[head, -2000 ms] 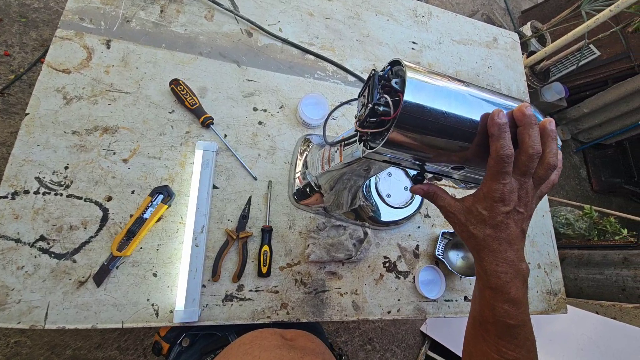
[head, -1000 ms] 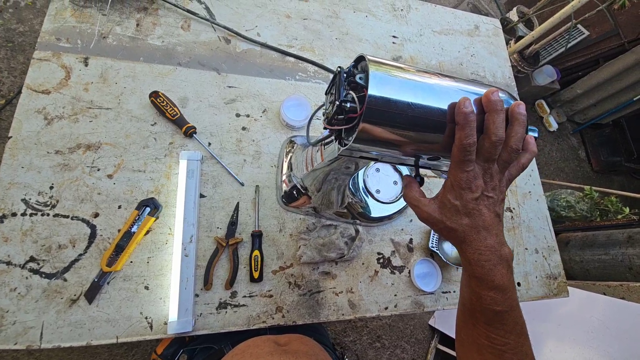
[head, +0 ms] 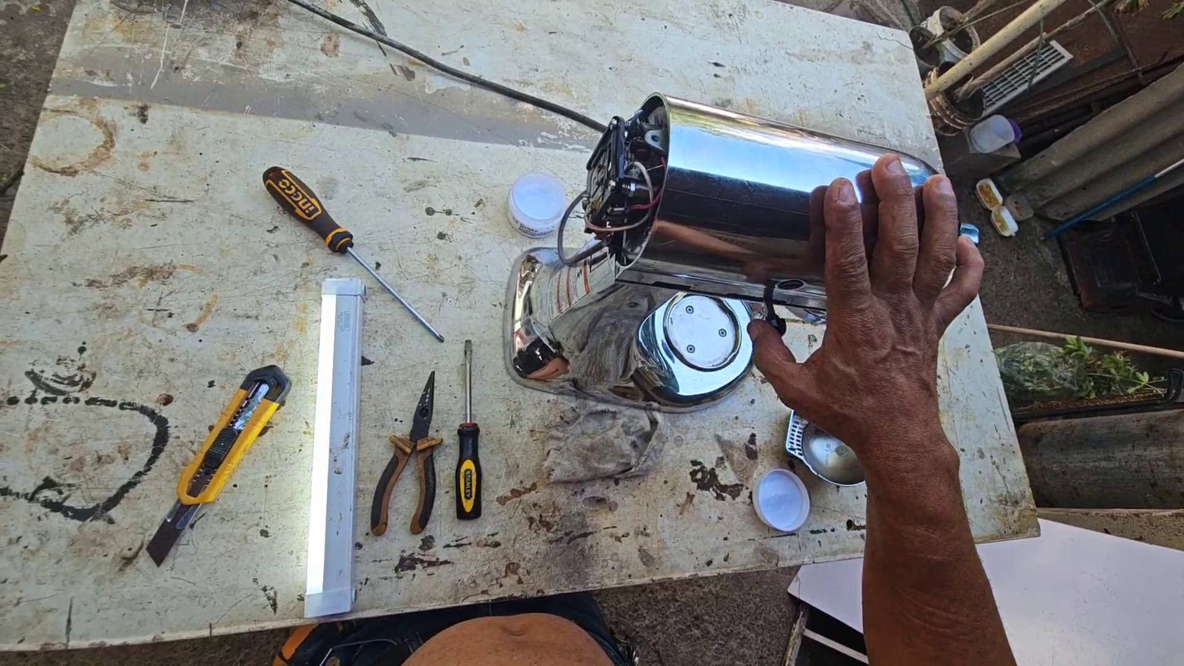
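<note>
My right hand (head: 874,296) grips the far right end of the chrome head of a stand mixer (head: 740,176). Its fingers lie over the polished housing, and the thumb presses beside a small black part on the underside. At the head's left end the cover is off, and wires and electrical parts (head: 624,185) show. Below the head lies the mixer's chrome base (head: 592,324), with a round plate (head: 701,331) held by screws. A power cord (head: 462,76) runs from the head to the upper left. My left hand is out of view.
Left of the mixer lie a screwdriver (head: 310,208), a yellow utility knife (head: 222,444), a white lamp bar (head: 335,444), long-nose pliers (head: 407,462) and a Stanley screwdriver (head: 468,472). Nearby are a grey rag (head: 606,444), a white-lidded jar (head: 536,203), a white lid (head: 781,499) and a metal part (head: 832,453).
</note>
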